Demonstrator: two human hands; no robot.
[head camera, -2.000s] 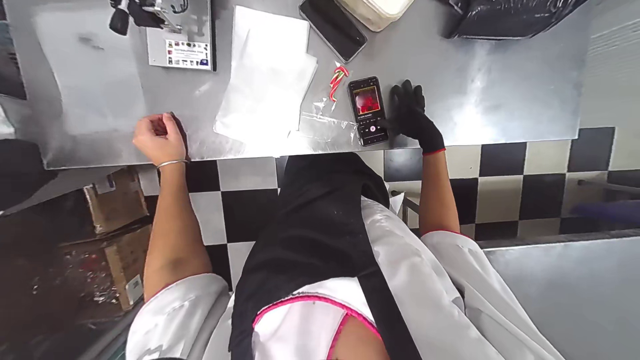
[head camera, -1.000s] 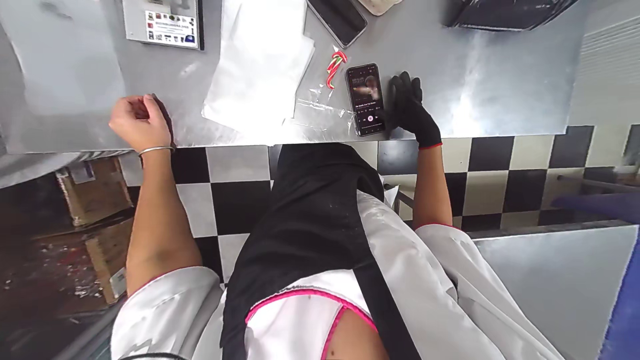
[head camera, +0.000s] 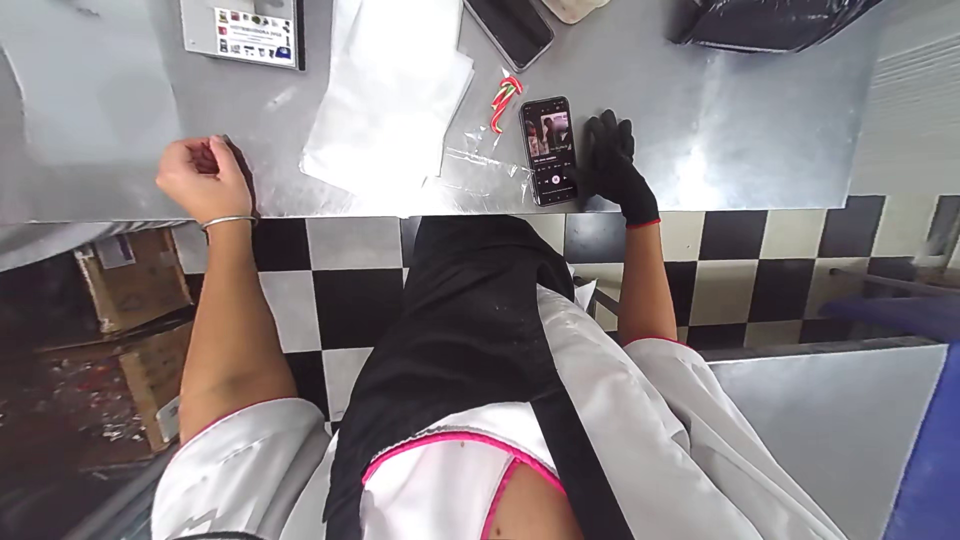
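Note:
My left hand, bare and with a bangle at its wrist, rests curled on the front edge of the steel table; nothing shows in it. My right hand wears a black glove and lies on the steel just right of a lit smartphone, its thumb side close against the phone. Left of that phone are red, white and green candy canes and a clear plastic wrapper. White paper sheets lie between my hands. A second phone, its screen dark, lies farther back.
A metal device with a printed sticker stands at the back left, near a pale sheet. A black plastic bag sits at the back right. Cardboard boxes are below the table at left. Another metal surface is at lower right.
The picture on the lit phone's screen has changed. My left hand has turned, its curled fingers now facing up more. The view has shifted somewhat.

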